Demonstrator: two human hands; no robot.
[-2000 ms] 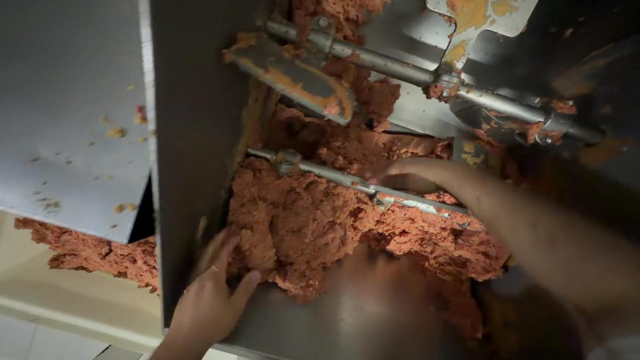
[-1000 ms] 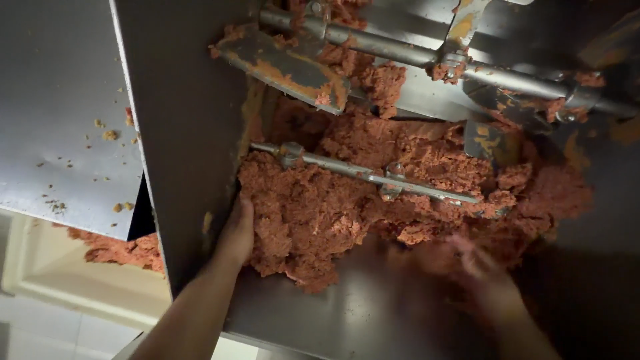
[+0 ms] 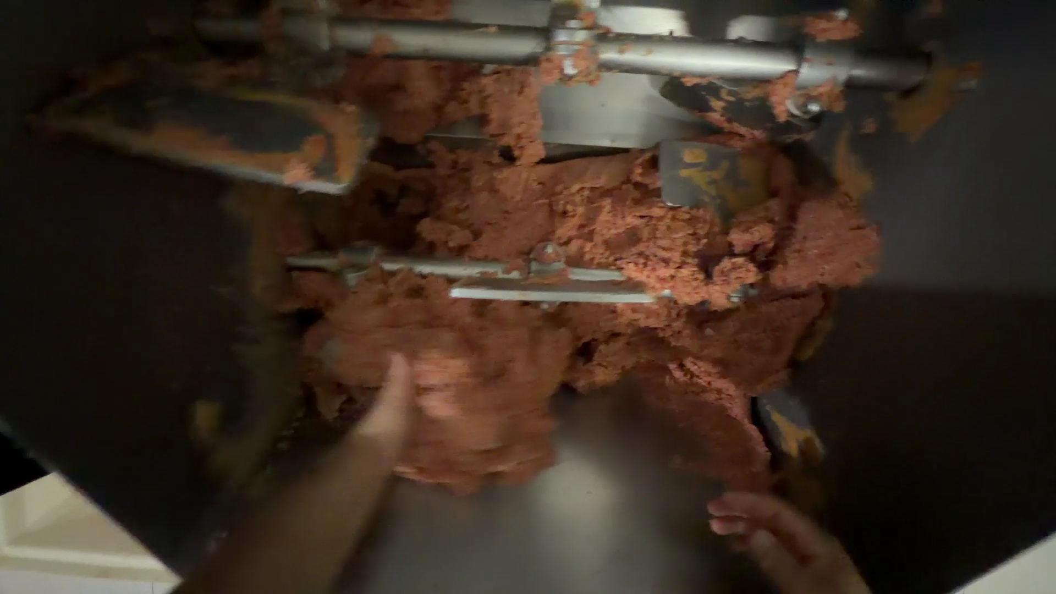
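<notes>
A mass of orange-red minced paste (image 3: 462, 355) fills the middle of a metal mixer trough (image 3: 577, 528). My left hand (image 3: 392, 404) presses against the left part of the paste, thumb upright; its other fingers are blurred or hidden, so its hold cannot be told. Lower right, my right hand (image 3: 767, 528) is near the trough's front wall, fingers slightly curled and apart, holding nothing. Above the left hand a thin mixing shaft (image 3: 421, 266) and a flat metal paddle (image 3: 553, 290) lie across the paste.
A thick mixer shaft (image 3: 701, 56) smeared with paste crosses the top. A broad paddle blade (image 3: 223, 136) juts out at upper left and a smaller blade (image 3: 709, 173) at right. Dark metal walls (image 3: 124, 330) rise at the sides. Part of a cream tub (image 3: 66, 528) shows at lower left.
My left hand has moved from the side wall onto the paste. My right hand has drawn back from the paste toward the lower right. The view has shifted closer in.
</notes>
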